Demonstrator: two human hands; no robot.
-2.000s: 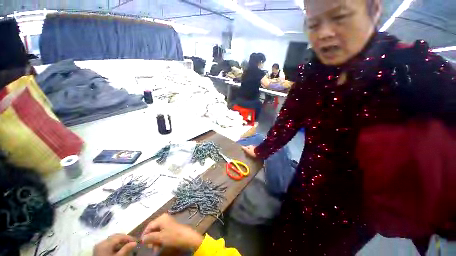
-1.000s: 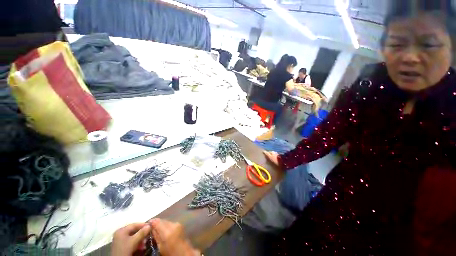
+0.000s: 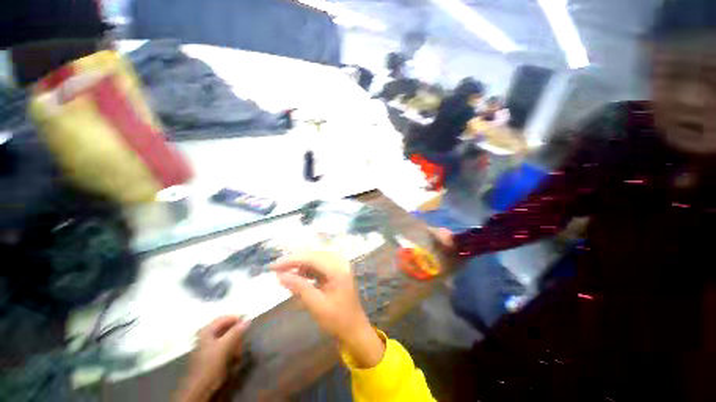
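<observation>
The frame is strongly blurred. My right hand (image 3: 326, 294), in a yellow sleeve, is raised over the white sheet's right edge, thumb and fingers curled close together. Whether it pinches a cord cannot be told. My left hand (image 3: 213, 353) is lower and to the left, its fingers bent, with no cord clearly visible in it. Dark cord bunches (image 3: 208, 281) lie on the white sheet (image 3: 161, 334) beyond my hands. The finished cord pile (image 3: 375, 289) is a faint blur right of my right hand, partly hidden by it.
Orange and yellow scissors (image 3: 418, 263) lie at the table's right edge. A person in dark red (image 3: 597, 228) stands at the right, a hand on the table corner. A phone (image 3: 243, 201), a shopping bag (image 3: 110, 129) and a black plastic bag (image 3: 86, 251) are at left.
My hands were together at the fingertips and are now apart. My right hand has moved up and right, before the cord bunches. The view has shifted and blurred.
</observation>
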